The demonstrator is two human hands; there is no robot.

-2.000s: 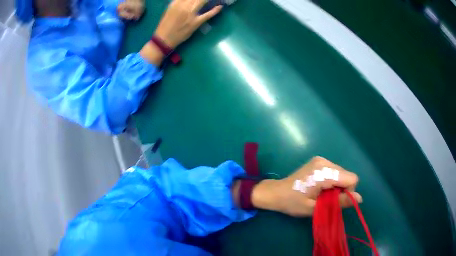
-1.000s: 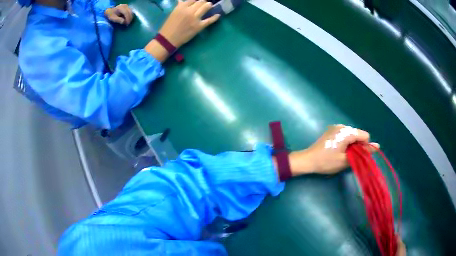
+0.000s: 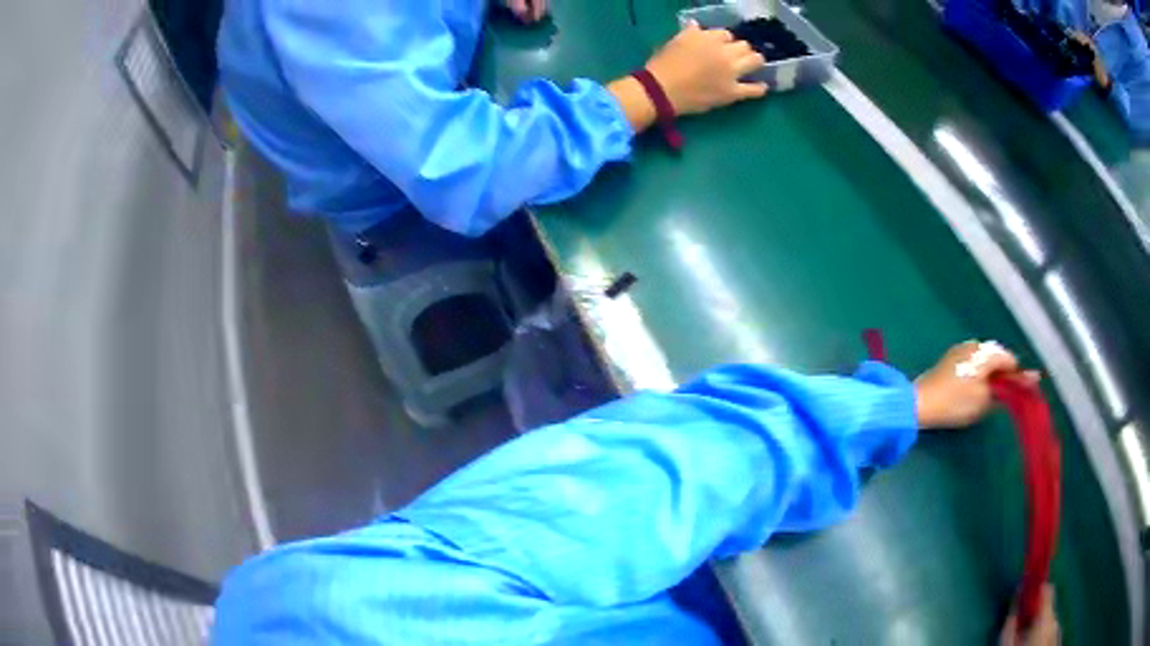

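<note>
A thick bundle of red wires [image 3: 1040,486] runs down the right side over the green bench. My left hand [image 3: 961,385] is closed around its upper end, with small white pieces [image 3: 981,358] showing across the knuckles. A maroon strap end [image 3: 874,345] sticks up by my left cuff. My right hand [image 3: 1032,621] is at the bottom right, cut off by the picture's edge, and holds the lower end of the bundle. The wire ends inside the hands are hidden.
A neighbour in blue [image 3: 416,107] has a hand at a grey tray [image 3: 820,66] of black parts. A blue bin [image 3: 1022,57] is at top right. A short black strip [image 3: 621,284] lies near the bench edge. A grey stool [image 3: 416,341] and plastic bag [image 3: 555,353] are beside the bench.
The view has swung left, so bench, neighbour and my left hand appear further right. The tray, blue bin and stool now show more fully. Both hands still hold the red bundle.
</note>
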